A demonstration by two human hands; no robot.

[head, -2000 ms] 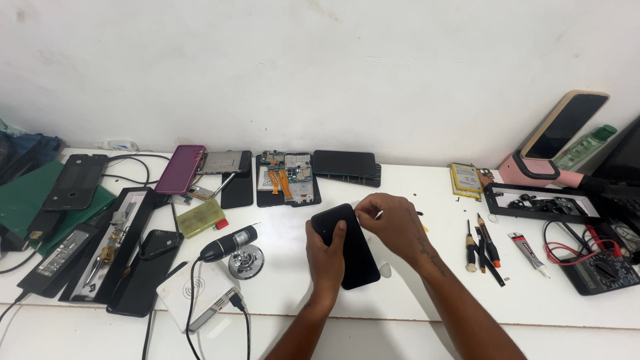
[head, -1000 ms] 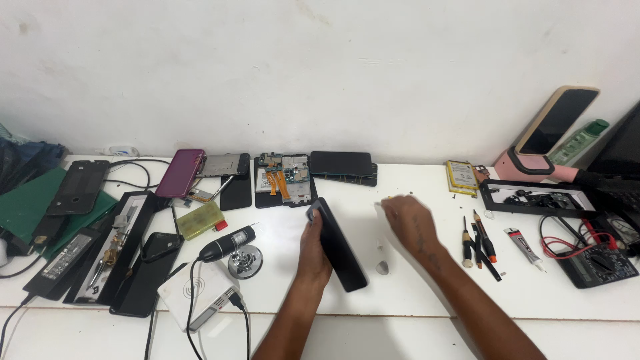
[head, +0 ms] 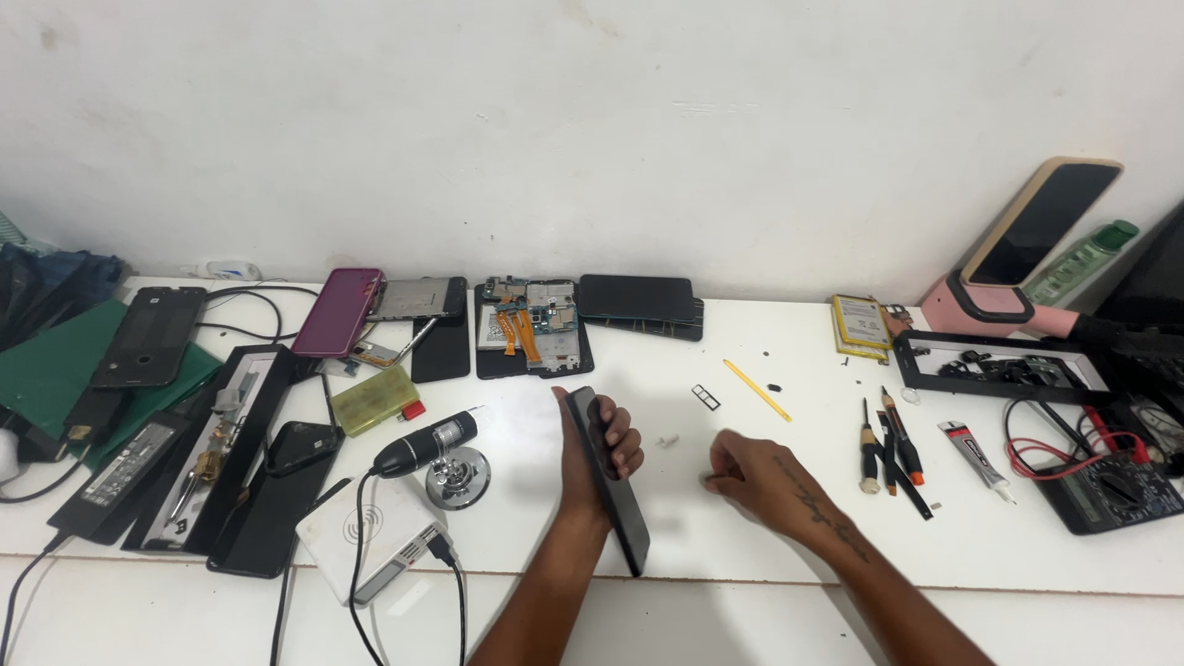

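A black smartphone (head: 610, 486) is gripped in my left hand (head: 587, 453), tilted on its edge above the white table. My right hand (head: 740, 472) is at the tabletop to the phone's right, thumb and fingertips close together; whether something small is between them I cannot tell. A small whitish piece (head: 667, 441) lies between the two hands. Beyond my right hand are a small black SIM tray (head: 706, 397), a yellow plastic stick (head: 757, 389) and a tiny black part (head: 775, 388).
A digital microscope (head: 425, 446) and a white box (head: 370, 536) stand left. Opened phones (head: 532, 324) lie along the wall. Screwdrivers (head: 869, 453), a glue tube (head: 976, 460), a parts tray (head: 1008, 365) and a multimeter (head: 1115, 490) are right. Cables run along the left.
My right hand has come away from the phone and down to the table. My left hand has turned the phone onto its edge. The SIM tray and yellow stick now show beyond my right hand.
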